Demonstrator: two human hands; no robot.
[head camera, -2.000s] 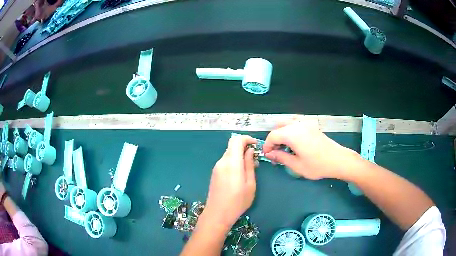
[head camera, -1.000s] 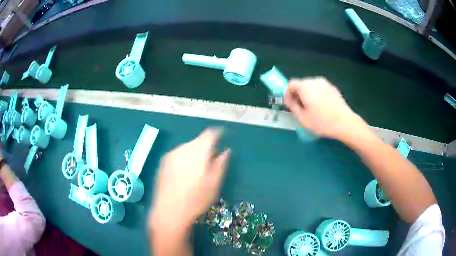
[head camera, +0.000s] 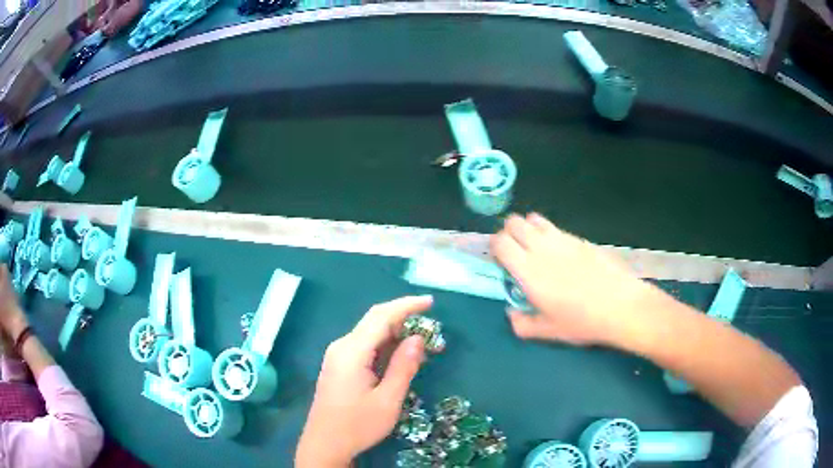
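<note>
My left hand (head camera: 361, 379) pinches a small green and silver circuit board (head camera: 423, 333) between thumb and fingertips. My right hand (head camera: 566, 288) is around the head of a turquoise fan body (head camera: 457, 275), whose flat open handle points left towards my left hand. Its head is mostly hidden under my fingers. The board and the handle are apart. The pile of circuit boards (head camera: 454, 435) lies on the bench just right of my left wrist.
Fan bodies stand at the left of the bench (head camera: 236, 373) and two lie at lower right (head camera: 610, 445). Another is partly behind my right forearm (head camera: 728, 294). A pale metal strip (head camera: 301, 230) divides bench and belt. A fan body (head camera: 487, 178) stands on the belt. Another person's arm (head camera: 46, 393) is at left.
The fan body my right hand held over the strip now stands on the belt with its handle up. My right hand has a fan body on the bench, and my left hand has taken a board.
</note>
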